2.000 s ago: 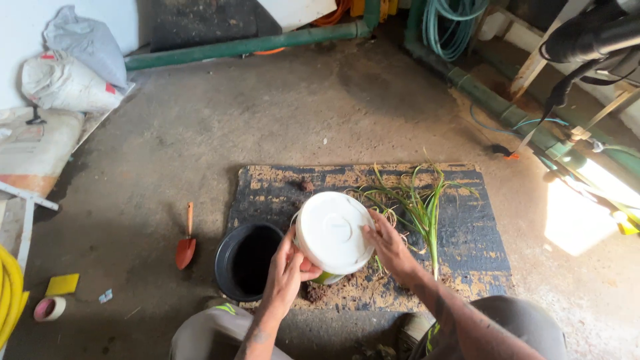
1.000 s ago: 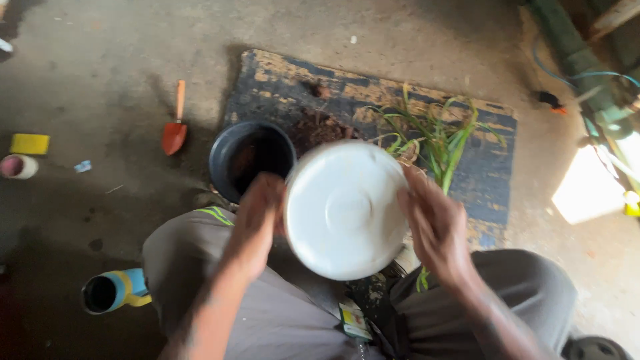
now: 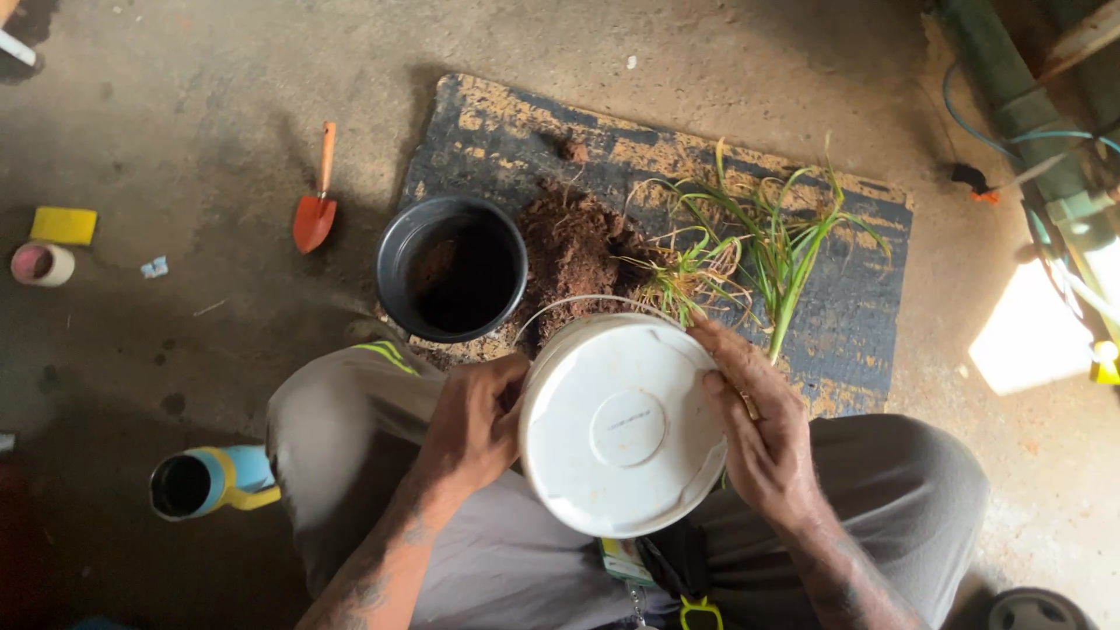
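Note:
A white plastic bucket (image 3: 626, 429) is tipped so that its round base faces me, with its wire handle arching on the far side. My left hand (image 3: 481, 420) grips its left side, and my right hand (image 3: 759, 420) holds the right side. The bucket's opening is hidden. Beyond my left hand stands a black plastic plant pot (image 3: 451, 268) with dark contents low inside. A heap of brown soil (image 3: 573, 249) lies between the pot and several uprooted green plants (image 3: 783, 254) with long narrow leaves.
A worn black-coated board (image 3: 840, 350) lies under the soil and plants. On the concrete floor at left are an orange hand trowel (image 3: 315, 219), a yellow block (image 3: 64, 226), a tape roll (image 3: 42, 264) and a blue and yellow container (image 3: 214, 481). Green pipe (image 3: 1032, 122) runs along the right.
Both hands have kept hold of the bucket while its position came closer to my lap. The view has tilted down. The bucket's wire handle now shows beyond it.

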